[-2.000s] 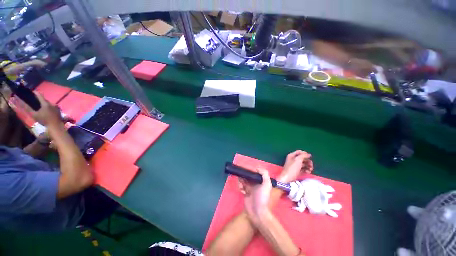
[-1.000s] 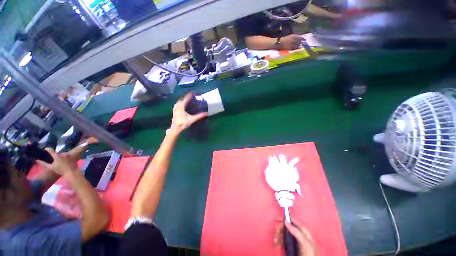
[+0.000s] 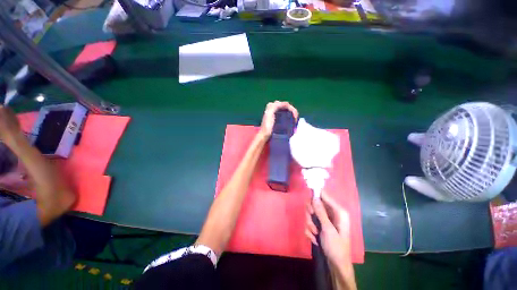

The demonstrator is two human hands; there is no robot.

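A black elongated device unit (image 3: 279,156) stands out over the upper part of the red foam mat (image 3: 261,226), its long side pointing towards me. My left hand (image 3: 278,116) is closed around its far end. My right hand (image 3: 326,224) grips the dark handle of a tool (image 3: 314,144) whose head is a white cloth bundle. The bundle is close to the right of the unit; whether they touch I cannot tell.
A white sheet (image 3: 215,58) lies farther up the green bench (image 3: 170,113). A white fan (image 3: 470,152) stands at the right with its cord. A neighbouring worker's arm (image 3: 39,164), a parts tray (image 3: 59,130) and red mats are at the left. A tape roll (image 3: 298,17) lies at the far edge.
My left hand has brought the black unit from beside the white sheet back to the red mat. The white bundle, still in my right hand, is now beside the unit. The view has shifted.
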